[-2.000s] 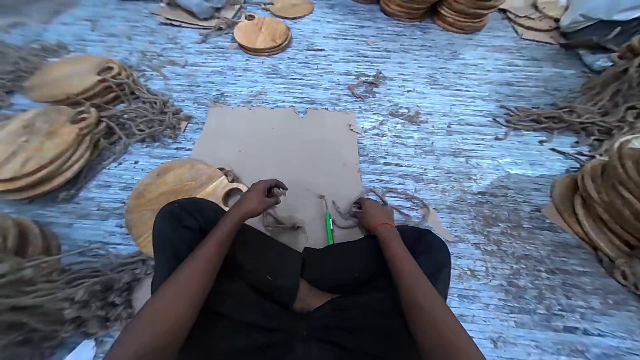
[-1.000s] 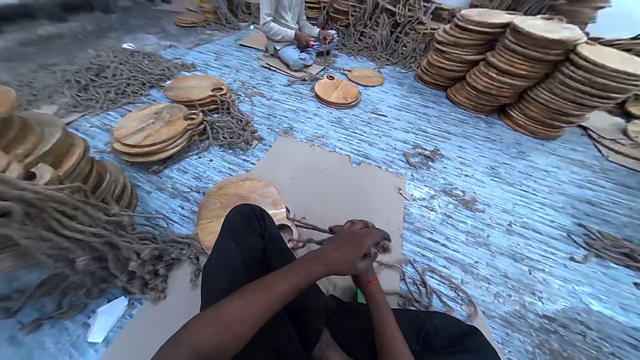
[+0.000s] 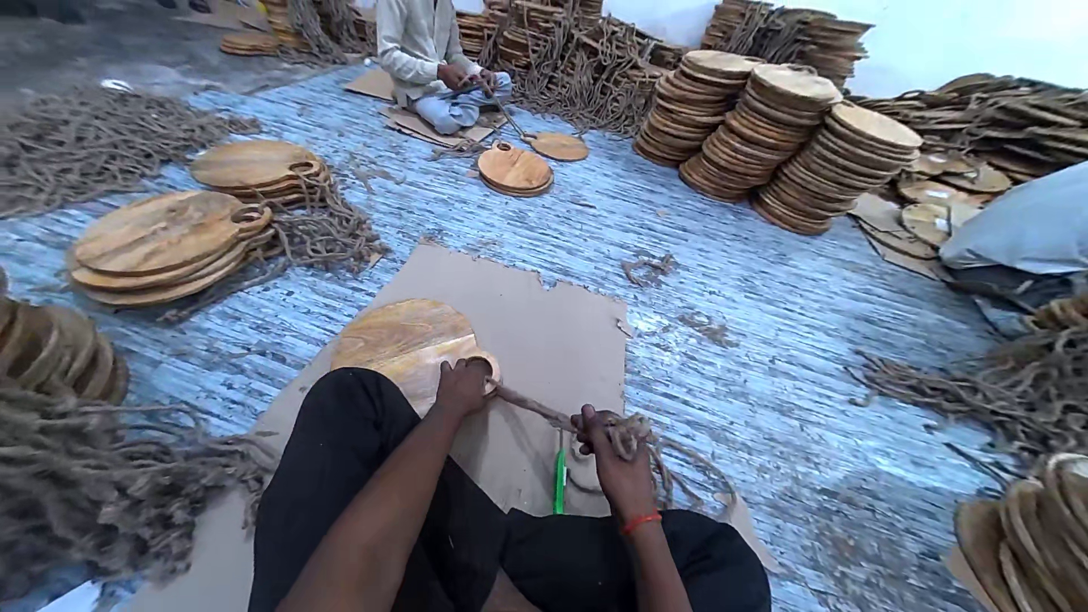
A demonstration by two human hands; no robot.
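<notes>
A round wooden board (image 3: 404, 344) lies on a cardboard sheet in front of my left knee. My left hand (image 3: 464, 384) grips its ring-shaped handle, fingers at the hole. From that handle a brown rope (image 3: 535, 406) runs taut to the right. My right hand (image 3: 605, 432) is closed around the rope, with a bunched, looped part of it above the fist. More rope trails over the cardboard and floor beyond that hand. A green-handled tool (image 3: 560, 480) with a thin shaft lies between my knees, its tip near the rope.
Under the board is the cardboard sheet (image 3: 544, 331). Stacked boards (image 3: 161, 234) and rope heaps (image 3: 319, 225) flank the left side. Tall board stacks (image 3: 790, 127) stand at the back right. A co-worker (image 3: 425, 59) sits beyond, holding rope. More rope (image 3: 1003, 391) lies at right.
My hands, together one second ago, have moved apart. The left now grips the board's handle and the right holds the rope out to the right. The view has swung up since the oldest frame.
</notes>
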